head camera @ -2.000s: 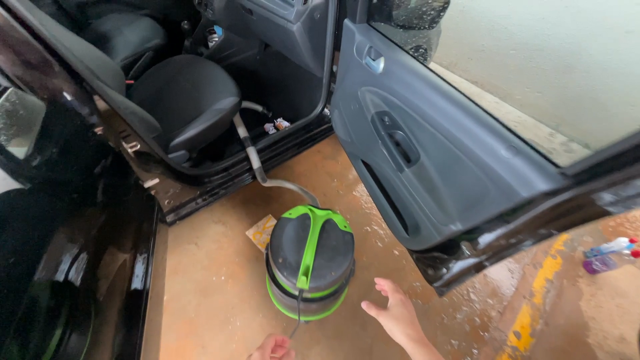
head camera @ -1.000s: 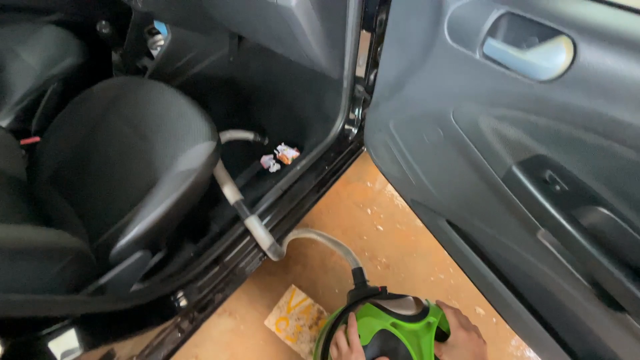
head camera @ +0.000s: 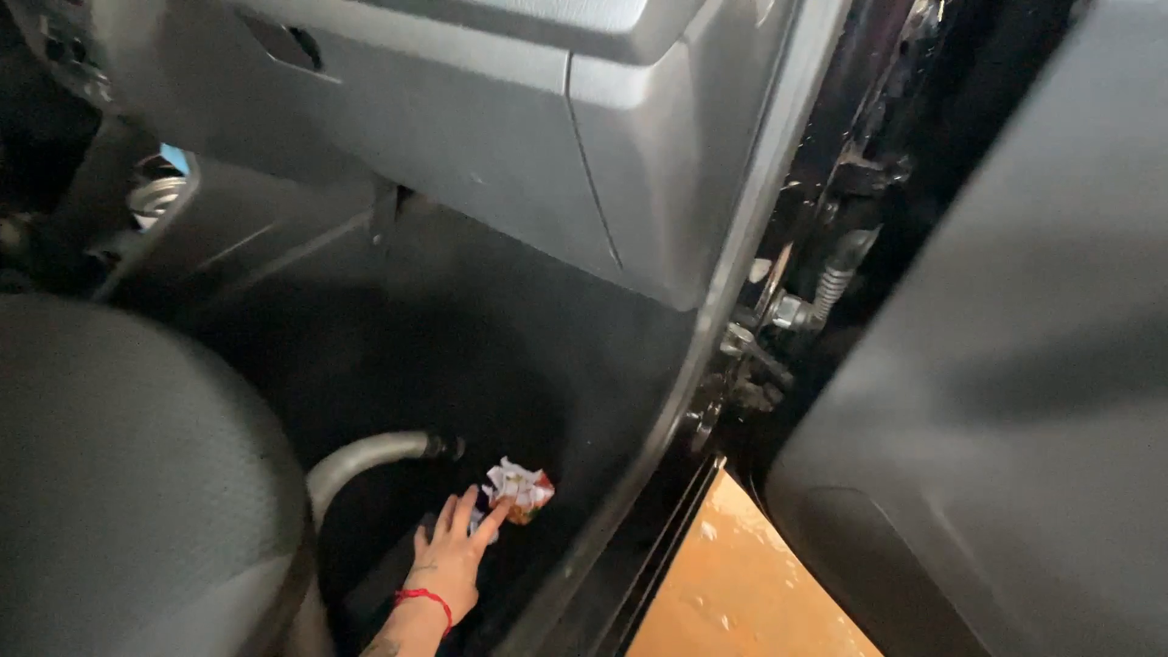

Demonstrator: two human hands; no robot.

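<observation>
My left hand (head camera: 453,546), with a red string bracelet on its wrist, reaches down into the car's front footwell. Its fingers are spread, and the fingertips are at a crumpled, colourful paper wrapper (head camera: 520,489) on the dark floor; no grasp shows. A smaller pale scrap lies partly hidden under the fingers. Just left of the wrapper is the vacuum cleaner's grey hose (head camera: 370,456), its dark end pointing toward it and the rest passing behind the seat edge. My right hand is out of view.
The dark car seat (head camera: 146,474) stands at left. The dashboard with glovebox (head camera: 456,119) overhangs the footwell. At right are the door sill (head camera: 639,557), the door hinge area and the open door's grey panel (head camera: 985,392). A can-like item (head camera: 157,197) sits in the console.
Both hands were at the green and black vacuum cleaner's top a second ago; now my left hand is at the wrapper and my right hand is out of view. The view has moved closer into the footwell.
</observation>
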